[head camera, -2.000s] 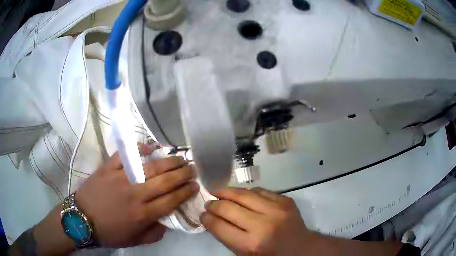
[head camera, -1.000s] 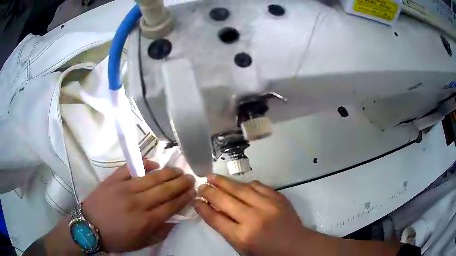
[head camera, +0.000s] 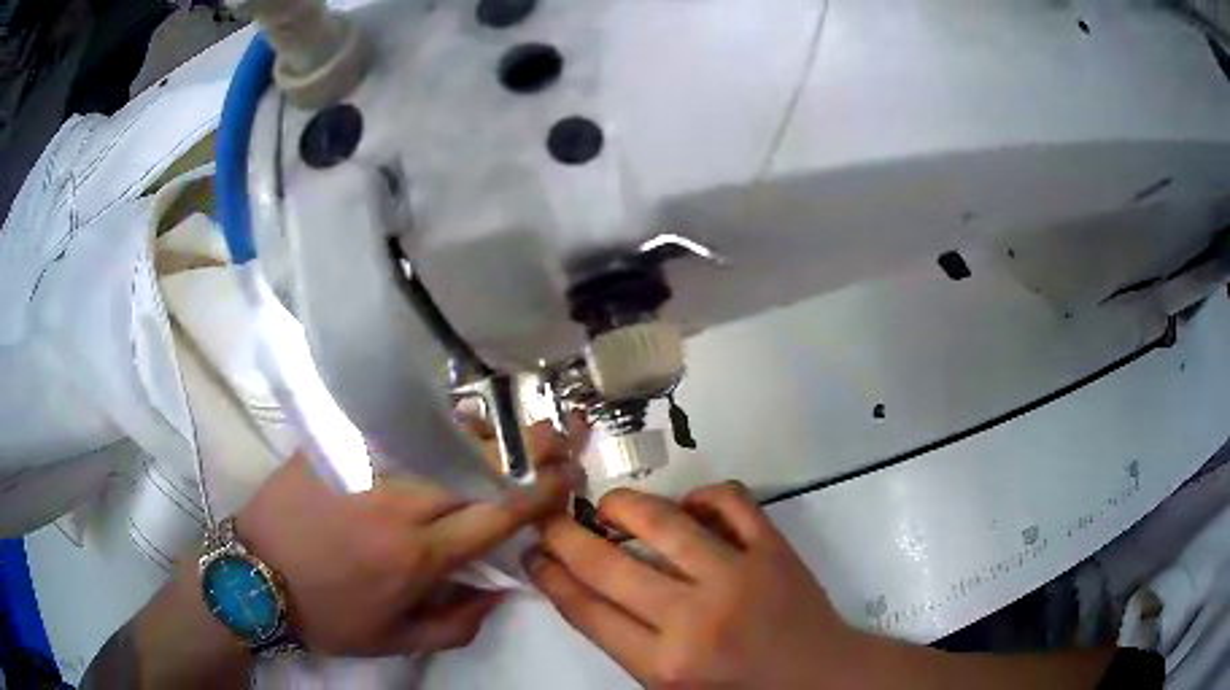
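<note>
White trousers (head camera: 81, 324) with dark stitch lines lie left of the machine head and run under it. My left hand (head camera: 391, 546), with a watch at the wrist, lies on the cloth below the head, fingers at the presser area. My right hand (head camera: 688, 580) is beside it, its fingertips at the cloth's edge below the tension knobs (head camera: 634, 357). The take-up lever guard (head camera: 371, 337) and the air tube's pale nozzle (head camera: 313, 391) cover part of my left hand. The needle point and the cloth between the fingertips are hidden.
The sewing machine head (head camera: 728, 121) fills the top and right. A blue tube (head camera: 235, 162) curves down its left side. The white table (head camera: 944, 539) has ruler marks along its front edge. Pale garments (head camera: 1194, 593) lie at the lower right. Something blue shows at the lower left.
The view has moved closer to the head, which appears further left. The cover looks larger and further left, exposing metal parts near the fingers. Both hands remain near the needle area; my right fingers are more bent.
</note>
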